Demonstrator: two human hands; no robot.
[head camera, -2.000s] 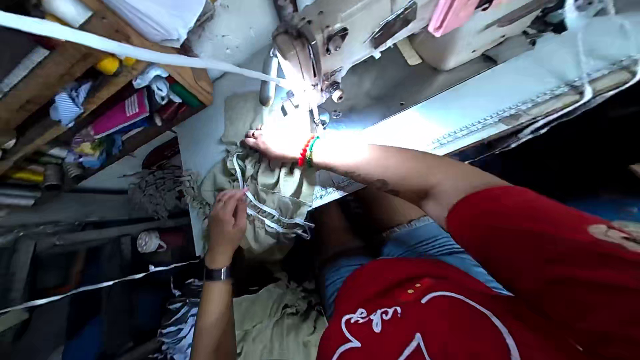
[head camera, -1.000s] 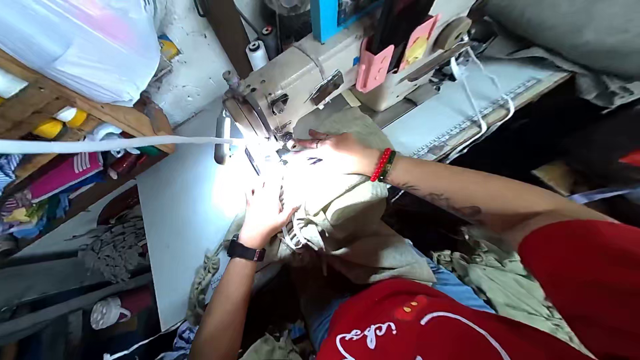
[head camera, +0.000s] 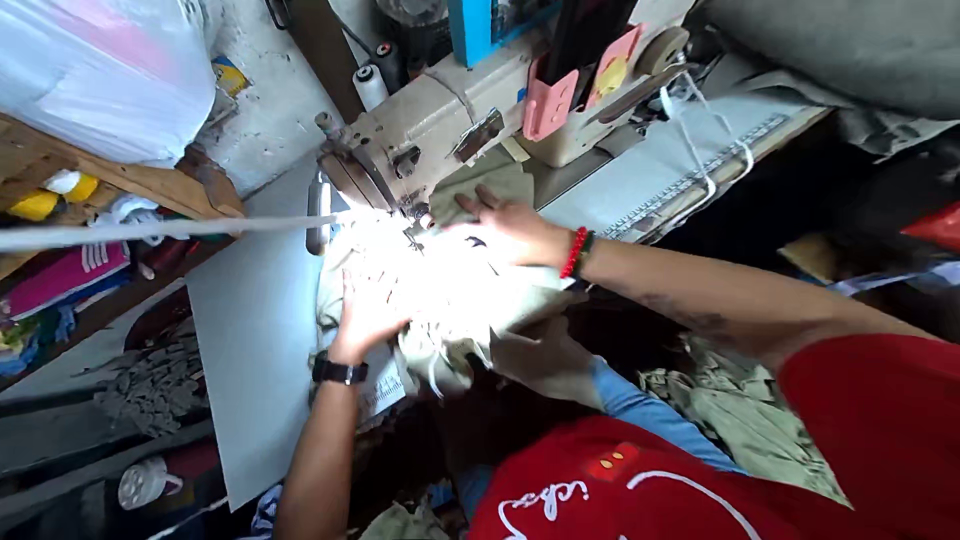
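Note:
An industrial sewing machine (head camera: 442, 112) stands over the table, its lamp throwing a strong glare around the needle. Beneath the presser foot (head camera: 414, 225) lies an olive-beige cloth garment (head camera: 525, 296), partly gathered, with thin white cords at its lower edge. My right hand (head camera: 514, 229), with a red bead bracelet, rests spread on the cloth just right of the needle. My left hand (head camera: 371, 311), below a black wristband, lies on the cloth at the lower left, thumb apart from the fingers. Glare washes out much of both hands and the cloth.
Thread spools (head camera: 370, 86) stand behind the machine. A wooden shelf (head camera: 142, 180) with fabrics and yellow spools is at left, under a white plastic bag (head camera: 105, 75). A white cord (head camera: 165, 229) crosses the view. A measuring tape (head camera: 675, 187) runs along the table edge; more olive cloth (head camera: 750, 420) hangs at lower right.
The cloth has been turned and spread under the machine; two seconds ago it hung bunched to the left. My right hand has moved from left of the needle to its right side. The view has shifted.

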